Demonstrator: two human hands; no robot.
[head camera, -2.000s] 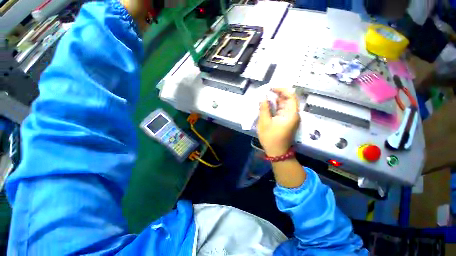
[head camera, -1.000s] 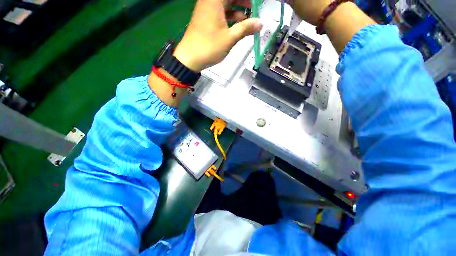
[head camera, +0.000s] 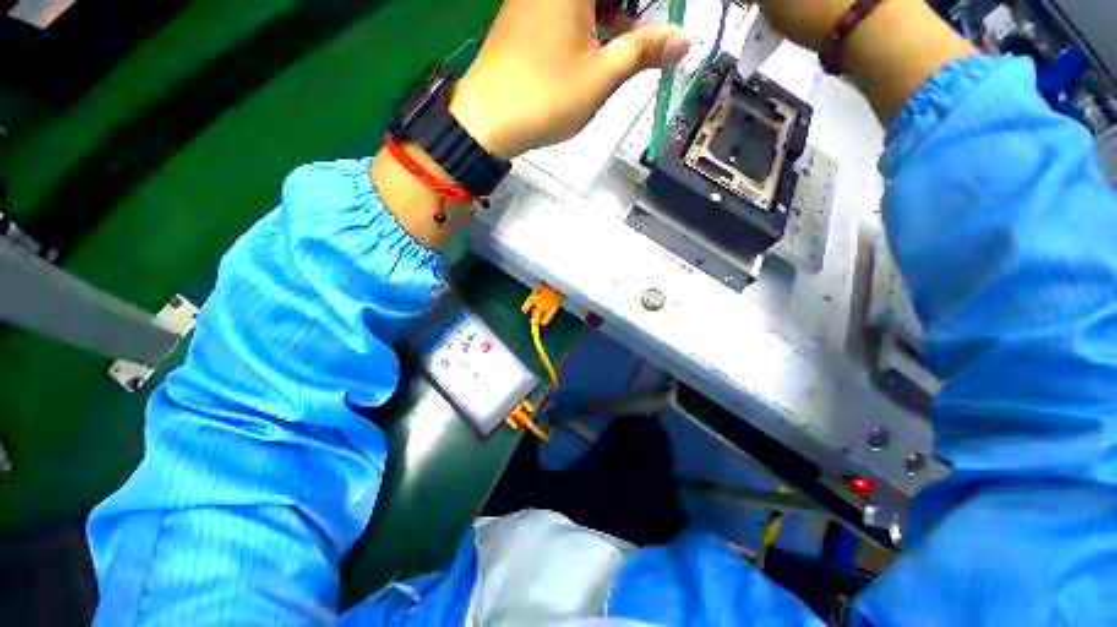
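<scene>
The black fixture (head camera: 723, 202) holds a thin metallic phone frame (head camera: 775, 178), lying face up. The mint-green cover (head camera: 663, 116) stands tilted up at the fixture's left side. My left hand (head camera: 551, 74) is at the top, its thumb across the cover's upper part; its other fingers are hidden or cut off, so its grip is unclear. My right hand (head camera: 802, 17) is above the fixture, mostly cut off by the top edge. A pale, blurred thing (head camera: 757, 47) hangs beside it; I cannot tell whether the hand holds it.
The white machine bed (head camera: 735, 325) has a round button (head camera: 653, 299) on its front edge and a red glowing switch (head camera: 862, 485). A pendant (head camera: 478, 367) with an orange-yellow cable (head camera: 546, 355) lies on the green surface (head camera: 429, 490). A grey post (head camera: 86, 300) stands at left.
The view has swung towards the fixture since the first frame. My left hand has come into view by the cover, and my right hand has moved from the front edge to above the fixture.
</scene>
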